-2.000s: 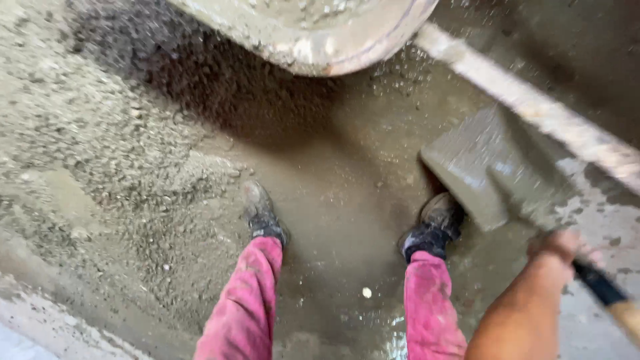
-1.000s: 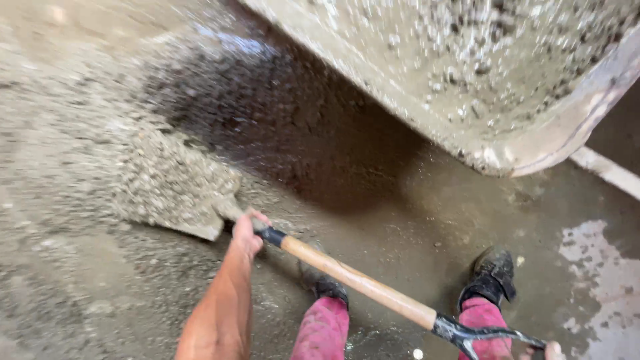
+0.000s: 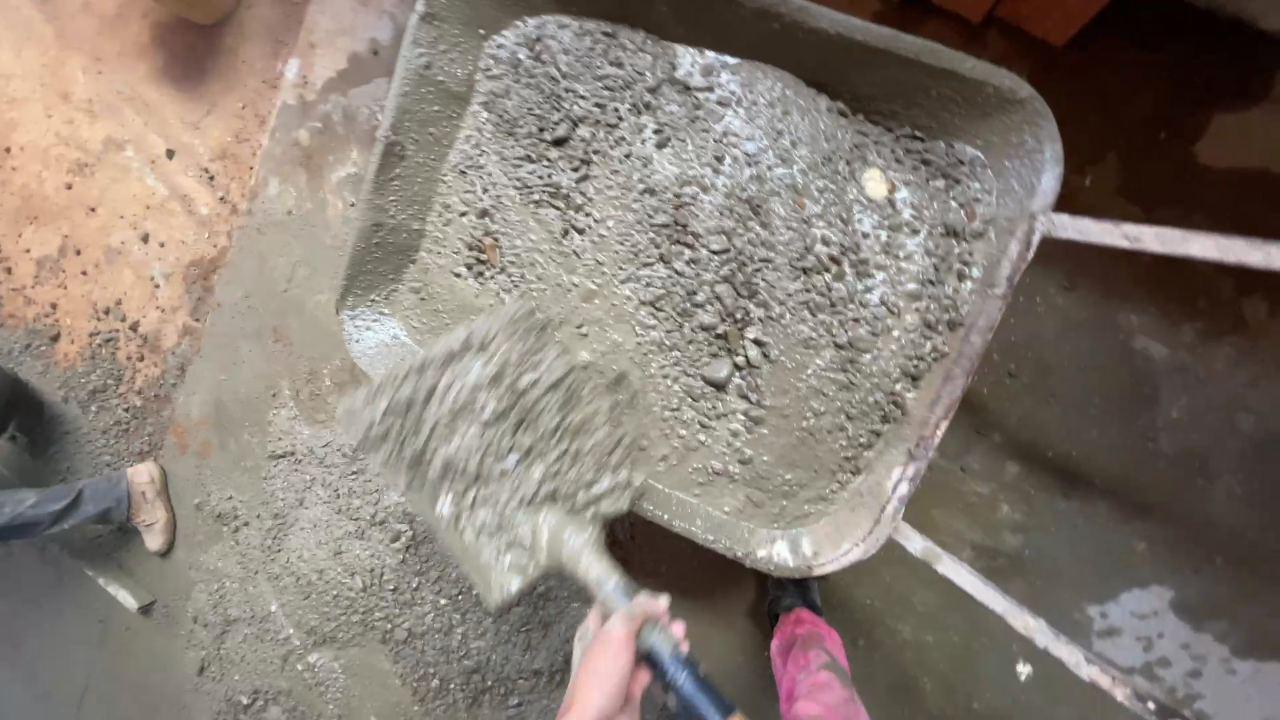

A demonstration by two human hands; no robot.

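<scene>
My left hand grips the lower shaft of a shovel near its metal socket, at the bottom centre. The blade, blurred, bears a heap of wet concrete and hangs over the near left rim of a wheelbarrow tray. Inside the tray lies wet, gravelly concrete. The shovel's upper shaft runs out of the frame at the bottom, and my right hand is out of view.
A pile of wet concrete spreads on the floor at lower left. Another person's shoe is at the left edge. The wheelbarrow's handles extend right. My pink-trousered leg stands beside the tray. Bricks lie at the top right.
The loaded shovel blade has moved from over the floor pile to the wheelbarrow's rim. Two seconds ago the blade was on the right by my foot. The view has shifted toward the tray.
</scene>
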